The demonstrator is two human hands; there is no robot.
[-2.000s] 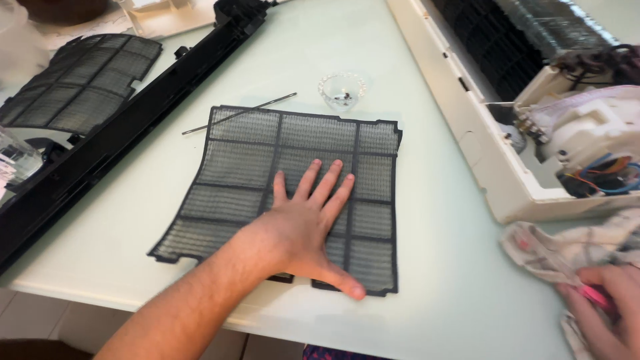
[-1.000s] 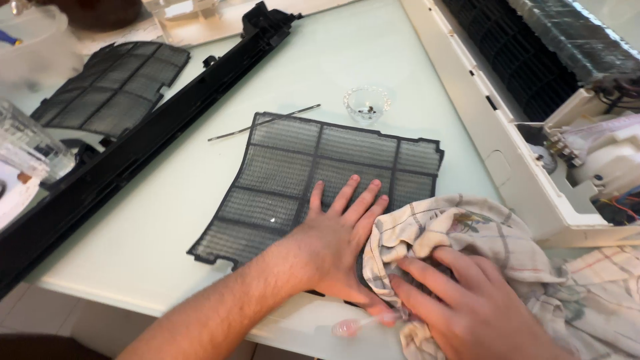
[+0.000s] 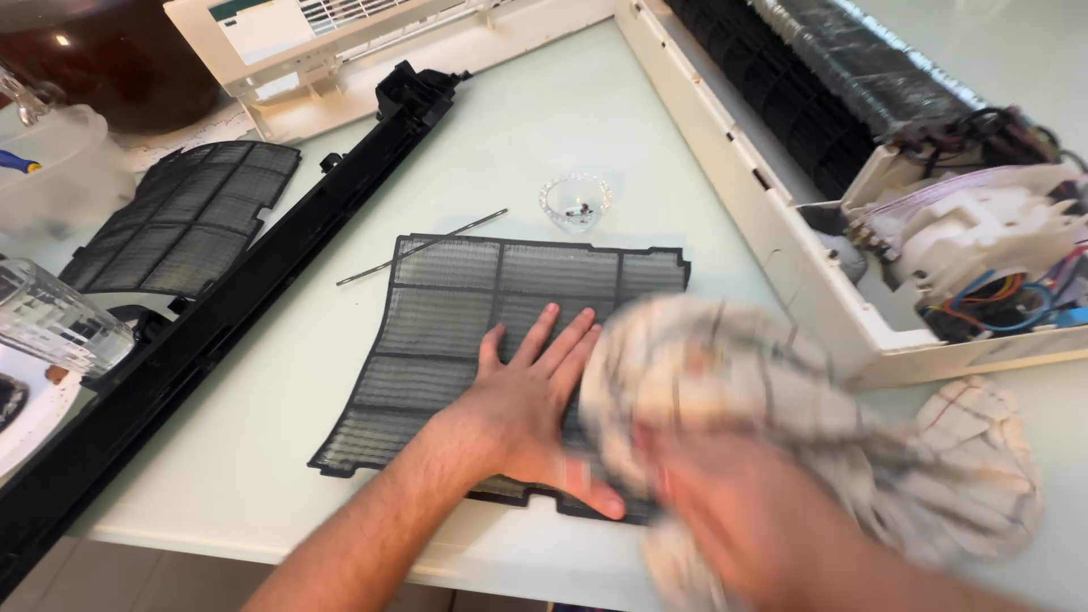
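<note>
A black-framed mesh air filter (image 3: 442, 323) lies flat on the pale glass-like tabletop. My left hand (image 3: 527, 408) presses on its lower middle with the fingers spread. Blurred by motion, my right hand (image 3: 722, 501) grips a checked cloth (image 3: 705, 374), which covers the filter's right part and trails off to the right. Something pink shows by the right fingers, too blurred to name. A thin dark rod (image 3: 361, 275) crosses the filter's upper left corner. Behind the filter stands a small clear glass bowl (image 3: 576, 204) with small dark pieces in it.
The open air conditioner body (image 3: 816, 314) fills the right side, its wiring exposed. A long black plastic part (image 3: 255, 280) runs diagonally at left, beside a second mesh filter (image 3: 195, 212), a glass (image 3: 59, 314) and a plastic tub (image 3: 68, 178). A white cover (image 3: 297, 110) lies behind.
My right hand has brought the cloth from the right edge onto the filter's right part. My left hand stays spread on the filter.
</note>
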